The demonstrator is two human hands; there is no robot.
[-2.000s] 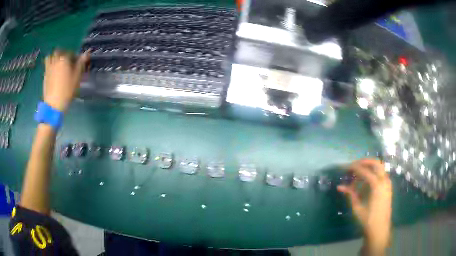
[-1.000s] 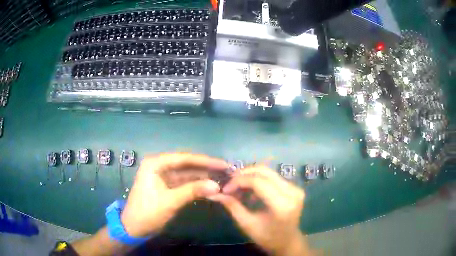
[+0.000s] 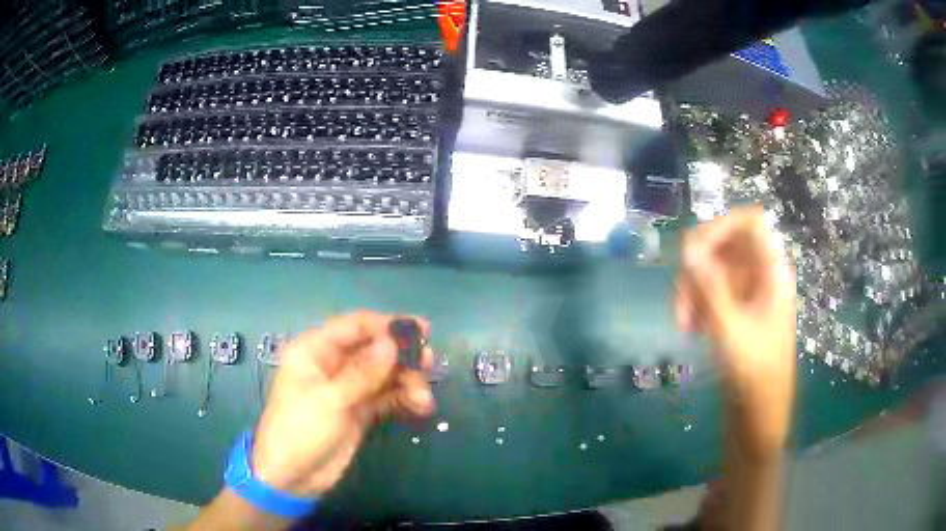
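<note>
My left hand (image 3: 337, 399), with a blue wristband, holds a small dark board stack (image 3: 408, 342) between thumb and fingers above the row. My right hand (image 3: 731, 275) is blurred, raised beside the left edge of the loose board pile (image 3: 861, 207); its fingers are curled together and I cannot tell whether they hold anything. Wired units (image 3: 224, 348) lie in a row across the green surface, each set apart, with thin leads ending in white dots. More units (image 3: 493, 367) continue to the right of my left hand. Part of the row is hidden behind the left hand.
A clear blister tray (image 3: 270, 220) with rows of black parts stands at upper left. Right of it is the white-grey screw feeder (image 3: 477, 213). A thick black cylinder (image 3: 705, 47) hangs over the feeder. Small gold-silver rows (image 3: 21, 166) lie at far left. A red light (image 3: 779, 118) shows near the pile.
My hands were together over the middle of the row. The right hand has moved right and up to the board pile; the left stays near the middle, its dark piece now visible.
</note>
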